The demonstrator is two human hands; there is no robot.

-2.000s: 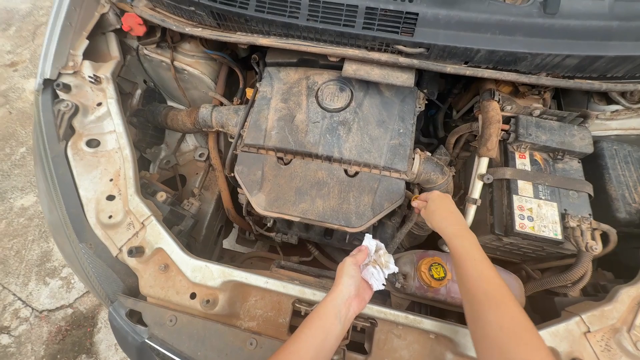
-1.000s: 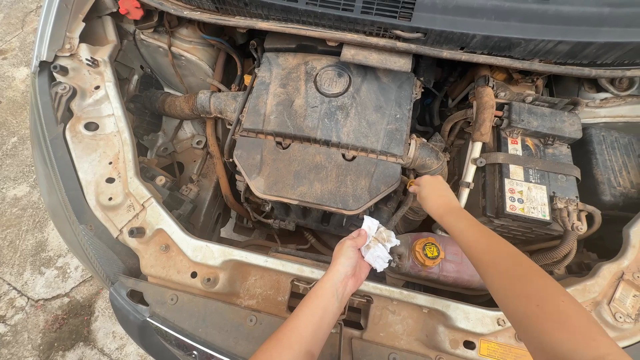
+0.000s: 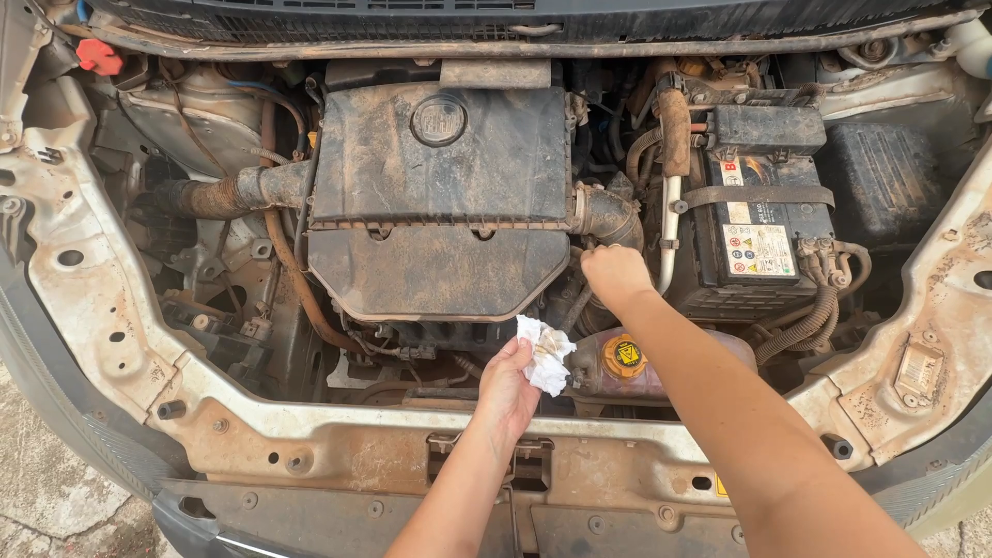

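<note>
My left hand [image 3: 509,381] holds a crumpled white paper towel [image 3: 548,353] with brown stains, just in front of the lower right corner of the dusty black engine cover [image 3: 438,271]. My right hand [image 3: 616,275] is closed beside that cover, below the air intake hose [image 3: 612,217]; its fingertips hide whatever small part they grip, possibly the dipstick handle. Under my right forearm lies the pinkish coolant reservoir [image 3: 725,349] with its yellow cap [image 3: 623,356].
A car battery [image 3: 756,225] with a strap stands at the right, its cables curving down. The dirty front crossmember [image 3: 356,446] runs along the near edge. At the left are a ribbed duct [image 3: 209,198] and a red cap [image 3: 98,57].
The view has shifted and turned somewhat. My right hand stays near the intake hose beside the engine cover, and my left hand keeps holding the paper towel.
</note>
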